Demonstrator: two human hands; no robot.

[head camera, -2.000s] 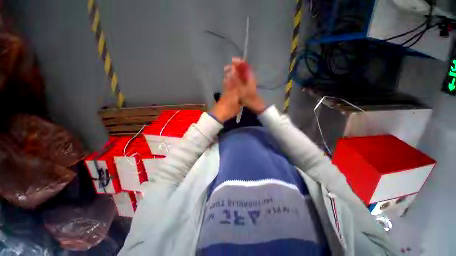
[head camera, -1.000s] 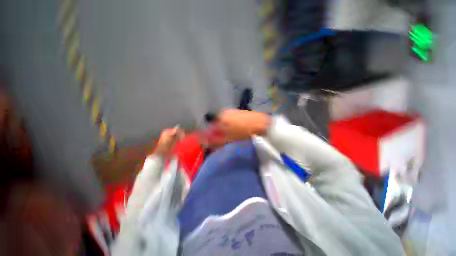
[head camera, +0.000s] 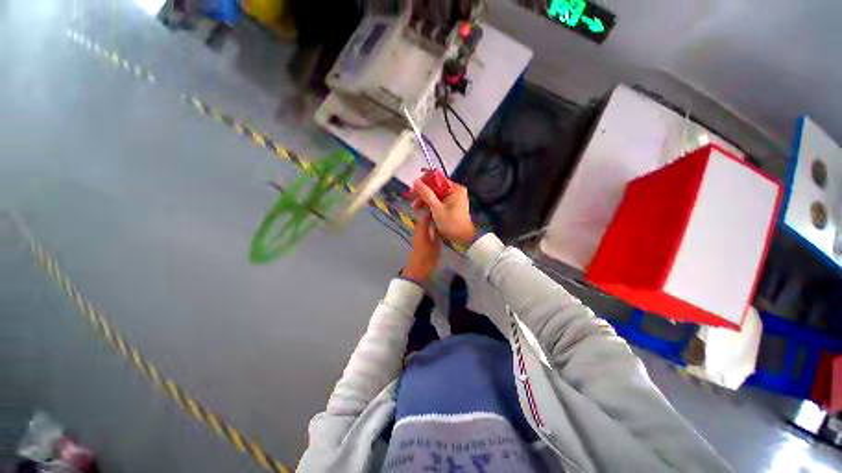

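Note:
A small red object, perhaps a red-handled cutter point(head camera: 435, 182), is in my right hand point(head camera: 452, 214), in front of my body. My left hand point(head camera: 423, 249) is just below and against my right hand; whether it holds anything cannot be told. A thin white strip point(head camera: 417, 139) sticks up from the hands. A thick block of red covers with a white face point(head camera: 651, 226) sits tilted in view on the side table point(head camera: 591, 166) to the right.
A green spoked wheel point(head camera: 300, 208) stands on the grey floor at left, beside yellow-black tape point(head camera: 263, 141). A white bench point(head camera: 503, 55) with a machine and cables is ahead. Blue-edged furniture point(head camera: 826, 189) is at far right.
The view has swung right, and the pallet of bundles has left it. My hands, apart one second ago, are together again. The red block looks nearer.

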